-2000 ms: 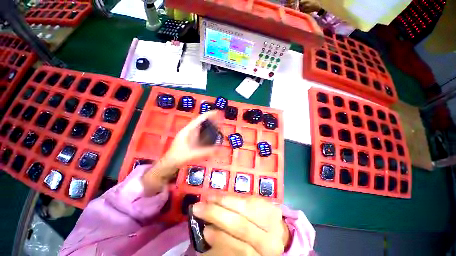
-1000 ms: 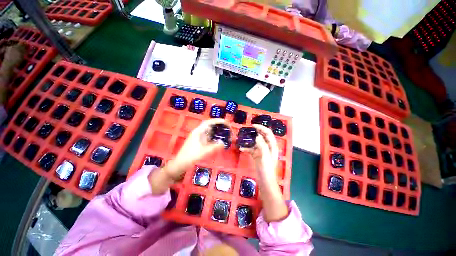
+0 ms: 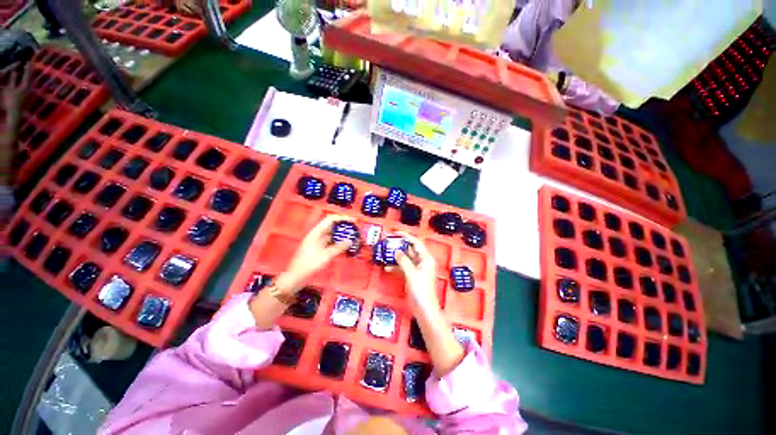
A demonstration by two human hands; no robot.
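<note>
The red-orange foam tray lies in front of me. My left hand holds a smartwatch body with lit rows on its face, above the tray's middle. My right hand holds another lit smartwatch body close beside it. A lit unit lies at the tray's right side. More lit units sit along the far edge, with dark units to their right. Unlit units, some with silvery glare, fill pockets in the near rows.
Full trays stand left and right, with stacked trays at the far right. A test instrument, a notebook with one dark unit, a calculator and a small fan are beyond. Another person's pink sleeve shows.
My right hand has moved from the near edge to the tray's middle beside my left hand. The held faces, dark one second ago, now show lit rows. The right-side lit unit is uncovered again.
</note>
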